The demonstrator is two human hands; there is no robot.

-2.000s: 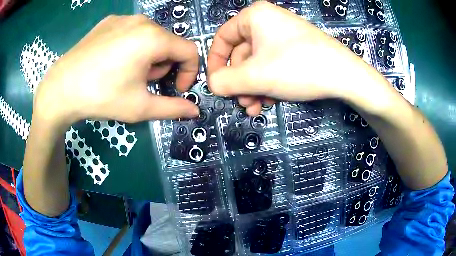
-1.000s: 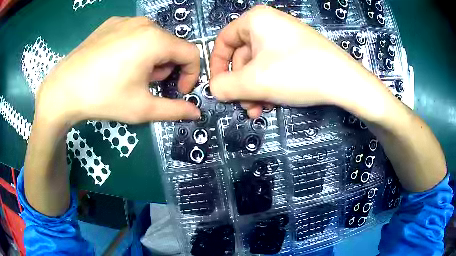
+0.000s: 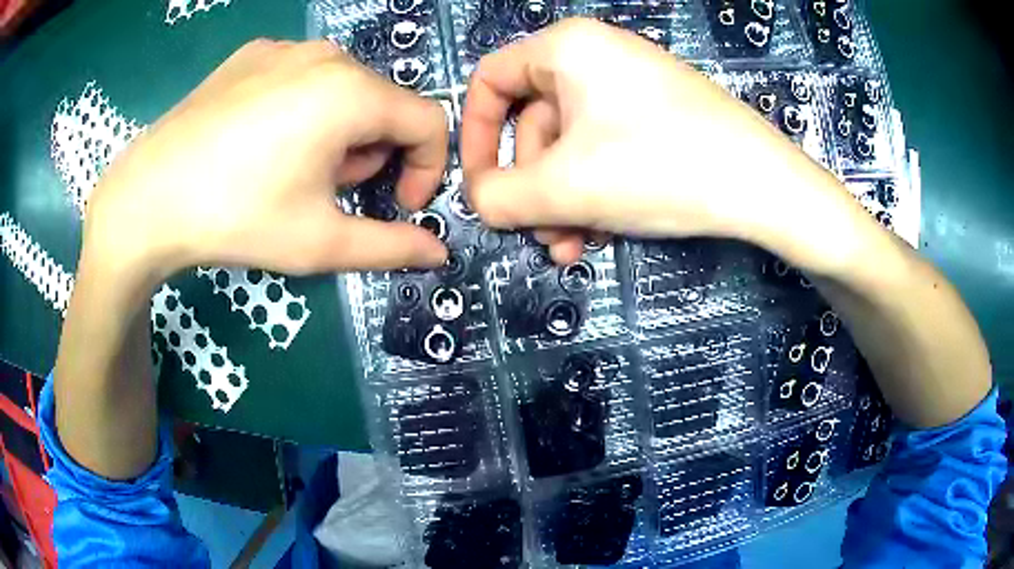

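My left hand point(image 3: 261, 167) is over the left part of the clear blister tray point(image 3: 500, 407), its thumb and forefinger around a small black lens cover point(image 3: 445, 236) with silver-edged circles. My right hand point(image 3: 623, 139) is just right of it, thumb and forefinger bent together at the upper edge of that cover. Whether a tiny piece is between the right fingertips cannot be seen. More black covers point(image 3: 440, 317) lie in the pocket below the fingers, and others point(image 3: 550, 295) in the pocket to the right. Black stacks point(image 3: 565, 428) fill nearer pockets.
White perforated strips point(image 3: 198, 345) lie on the dark green bench top point(image 3: 322, 383) at left, partly under my left hand and forearm. A red rack edge point(image 3: 25, 445) is at lower left. The tray overhangs the bench's near edge above my blue-clothed lap.
Both hands stay nearly in place over the same cover. The right hand has shifted very slightly downward. The tray and strips look almost unchanged.
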